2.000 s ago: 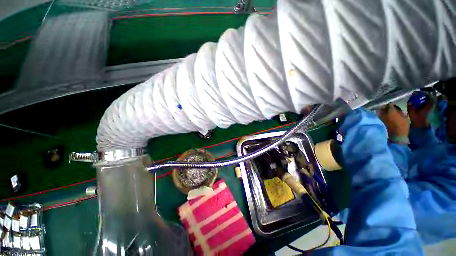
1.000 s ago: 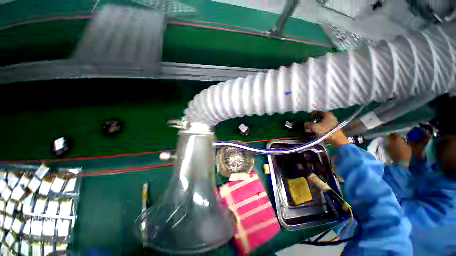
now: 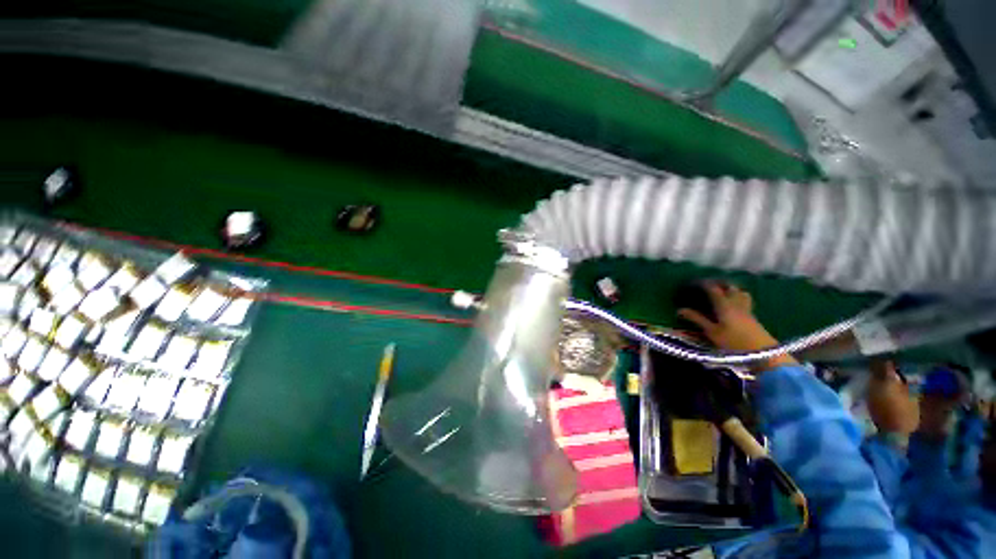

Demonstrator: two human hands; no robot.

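My right hand [image 3: 725, 317], in a blue sleeve, reaches over the green belt beyond the metal tray. Its fingers are at a dark round module [image 3: 694, 297]; blur hides whether they grip it. A blue sleeve [image 3: 257, 524] with a pale curved band shows at the bottom left; no left hand is visible there. The soldering iron [image 3: 745, 439] rests in the metal tray [image 3: 648, 480] beside a yellow sponge [image 3: 694, 445]. The clear flared hood [image 3: 481, 426] stands left of the red striped cloth [image 3: 595, 464].
White blocks fill a clear tray [image 3: 208, 377] at left. A slim yellow-ended tool [image 3: 378, 409] lies left of the hood. Several modules sit on the belt [image 3: 437, 257]. A silvery bowl [image 3: 584, 349] is behind the cloth. The ribbed duct [image 3: 754, 232] crosses the upper right. Other people's hands [image 3: 893, 402] show at right.
The view has swung left, showing more of the white blocks. My right hand has come out over the belt and is now at a module further left. A blue sleeve has appeared at the bottom left.
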